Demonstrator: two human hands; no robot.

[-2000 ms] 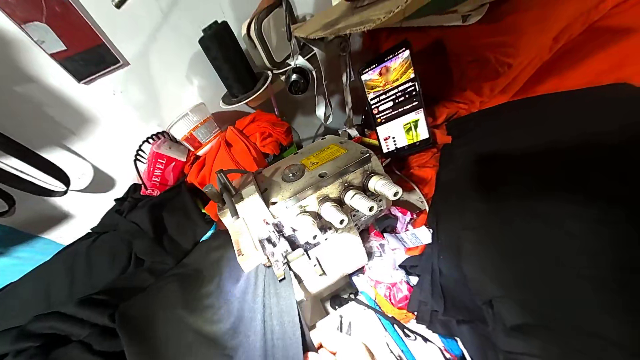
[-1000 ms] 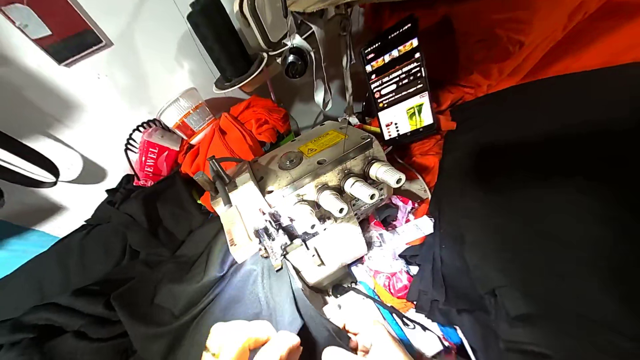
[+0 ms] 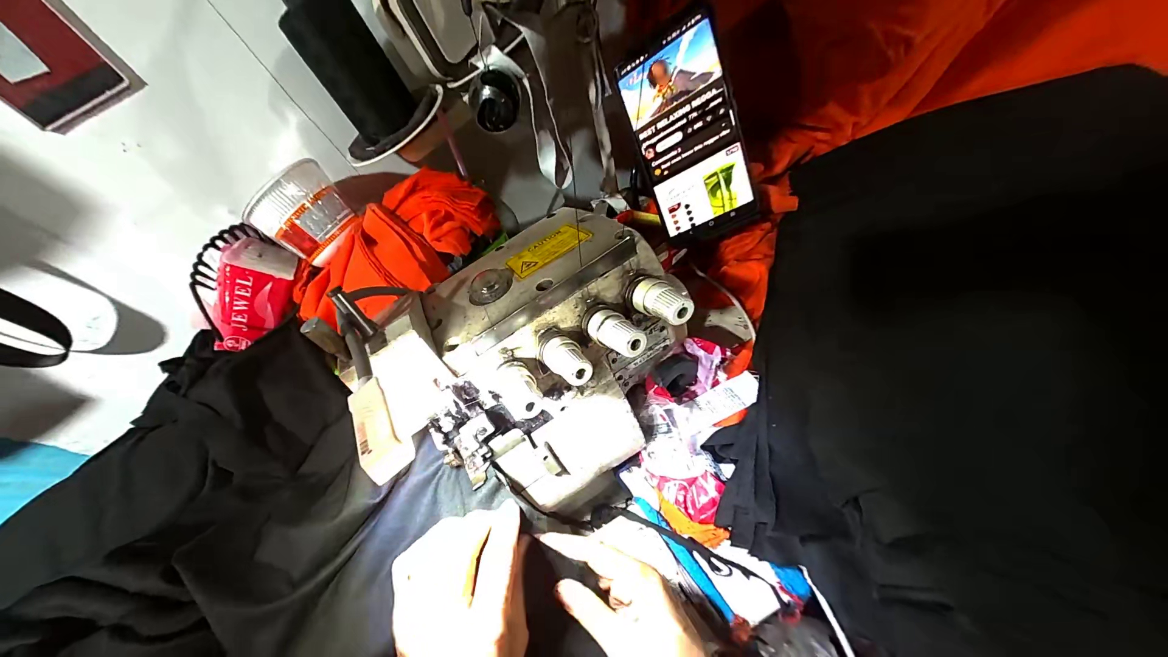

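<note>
An overlock sewing machine (image 3: 547, 310) with several white tension dials stands in the middle. Dark fabric (image 3: 365, 547) lies in front of it and to its left, reaching under the presser foot area. Just below the machine's front, my left hand (image 3: 461, 579) pinches the dark fabric near its edge. Close by on the right, my right hand (image 3: 620, 598) is at the same fabric with its fingers bent; whether it grips the cloth I cannot tell. Glare washes out both hands in part.
A lit phone (image 3: 689, 128) leans behind the machine at right. A black thread cone (image 3: 351, 78), orange cloth (image 3: 392, 246) and a clear plastic cup (image 3: 301, 210) are behind at left. Scraps and plastic packaging (image 3: 684, 438) lie beside the machine. Black fabric (image 3: 967, 365) covers the right side.
Both hands have come into view from the bottom edge and are now further up, near the machine's front. The left one has moved to the dark fabric beside the right hand.
</note>
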